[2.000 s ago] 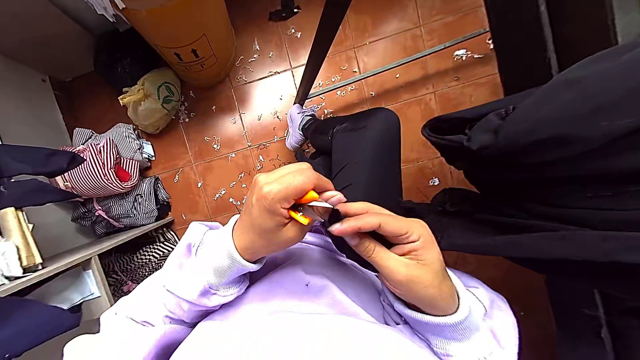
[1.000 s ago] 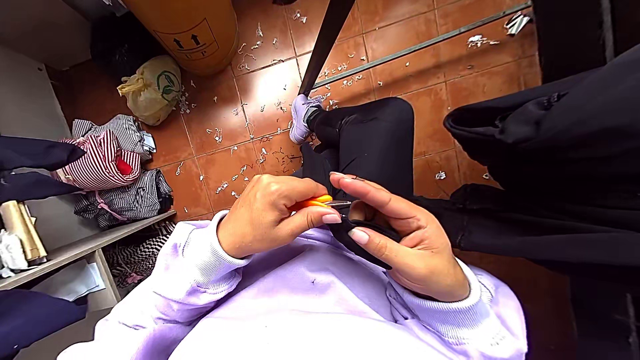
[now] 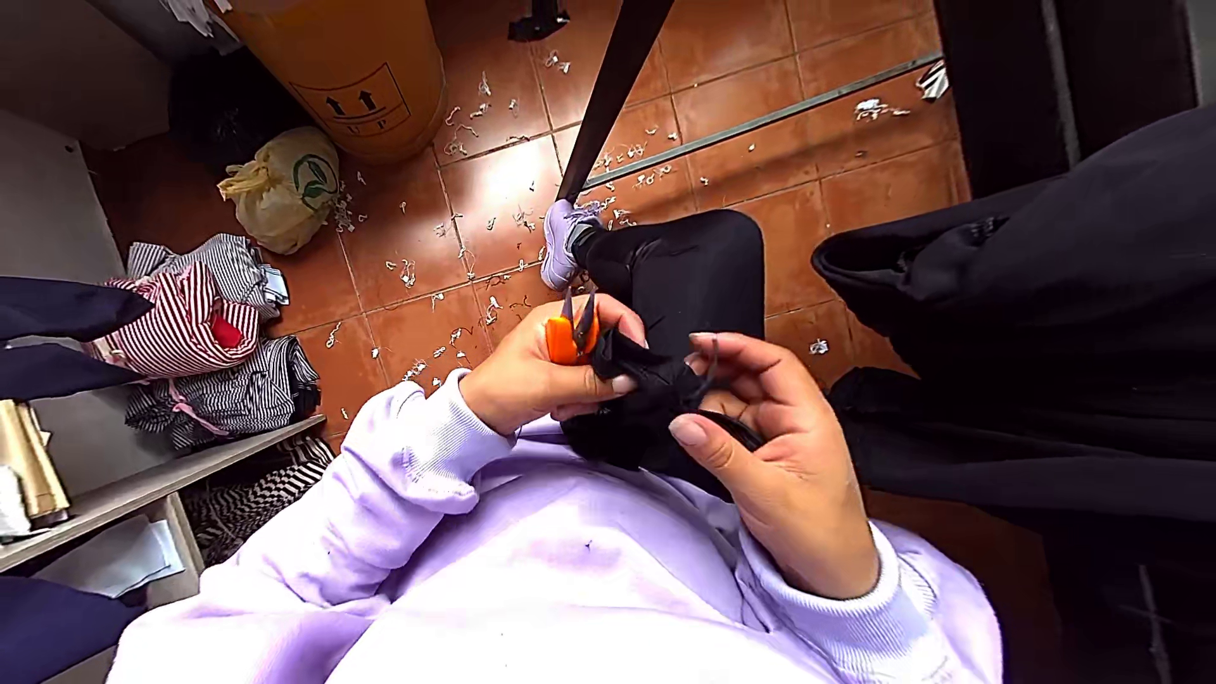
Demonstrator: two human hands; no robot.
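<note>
My left hand (image 3: 556,366) grips a piece of black fabric (image 3: 655,380) between thumb and fingers, and also keeps a pair of orange-handled thread snips (image 3: 573,332) tucked in it, blades pointing away from me. At the fabric's right side is my right hand (image 3: 774,446), thumb and forefinger spread apart. A thin dark strand lies by its forefinger, and part of the black fabric passes behind its thumb. Whether the curled fingers of that hand hold the fabric cannot be told. The fabric is bunched above my lap.
Dark garments (image 3: 1045,285) hang or lie at the right. Folded striped garments (image 3: 190,323) are stacked at the left, beside a shelf (image 3: 95,513). A tied yellowish bag (image 3: 285,190) stands by an orange drum (image 3: 351,76). Thread scraps litter the tiled floor (image 3: 399,275).
The snips have turned from pointing right toward the fabric to pointing away from me. My hands have moved farther apart, and more of the bunched fabric shows between them.
</note>
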